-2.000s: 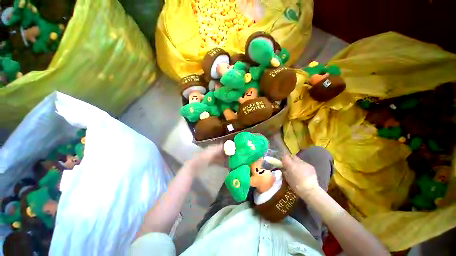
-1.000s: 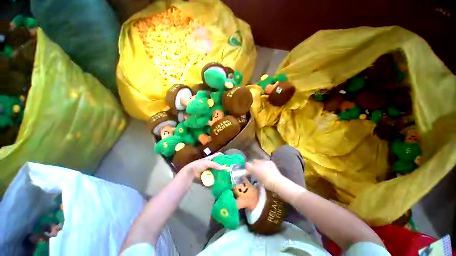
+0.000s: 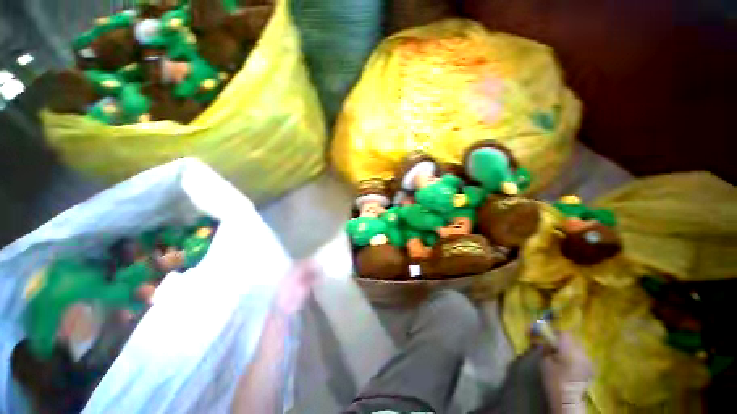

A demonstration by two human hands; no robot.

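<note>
My left hand [image 3: 295, 287] is blurred beside the right edge of the white sack [image 3: 190, 315]; its fingers cannot be made out and no toy shows in it. A large blurred plush toy [image 3: 69, 303], green with a brown base, is at the left of the sack's opening, touched by neither hand. My right hand [image 3: 566, 364] is blurred at the lower right, over my knee and the yellow sack. It holds the small hand tool [image 3: 543, 325], whose grey head points up and left.
The open carton [image 3: 436, 289] full of plush toys stands ahead of my knees. A yellow sack of small parts [image 3: 452, 97] is behind it. A yellow-green sack [image 3: 267, 145] with toys is upper left. A yellow sack [image 3: 638, 340] lies at right, with one toy [image 3: 590, 234] on its edge.
The toy held over my lap has left both hands. My left hand has moved to the white sack, and my right hand has moved away to the lower right with the tool. The view has turned left.
</note>
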